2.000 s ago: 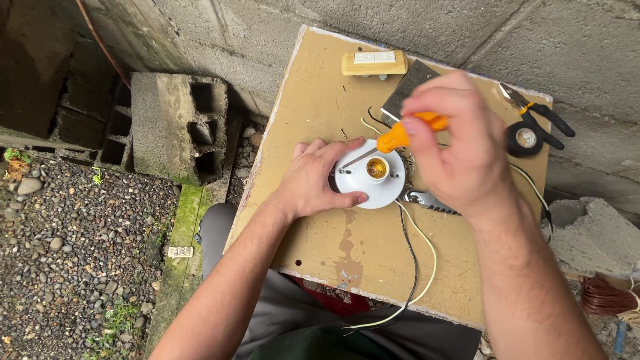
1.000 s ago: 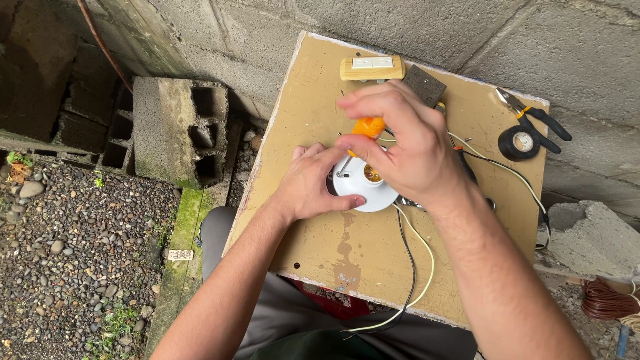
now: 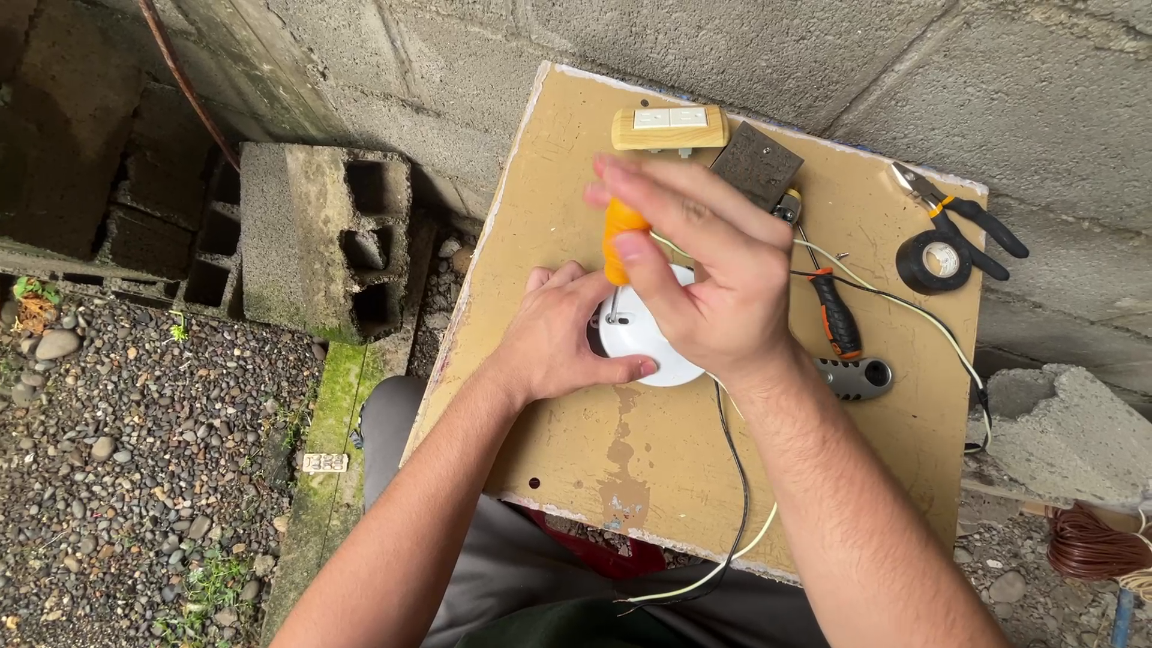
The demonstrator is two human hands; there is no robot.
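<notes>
A round white lamp holder (image 3: 650, 349) lies on the tan board, partly covered by my hands. My left hand (image 3: 562, 337) grips its left rim, thumb on the near edge. In my right hand (image 3: 706, 256) is a screwdriver with an orange handle (image 3: 621, 241), held upright; its tip meets a slot near the holder's left edge. The lamp socket in the middle is hidden behind my right hand. A black wire (image 3: 742, 486) and a pale wire (image 3: 760, 535) run from the holder over the board's near edge.
On the board (image 3: 558, 450) are a wood-grain outlet plate (image 3: 670, 129), a dark metal plate (image 3: 756, 166), an orange-black screwdriver (image 3: 835, 310), a grey slotted tool handle (image 3: 855, 379), black electrical tape (image 3: 933, 262) and pliers (image 3: 967, 216). A block wall (image 3: 720, 54) stands behind; a hollow concrete block (image 3: 315, 238) is left.
My right hand has moved left with the orange screwdriver, which was tilted two seconds ago and now stands upright. My left hand stays on the lamp holder.
</notes>
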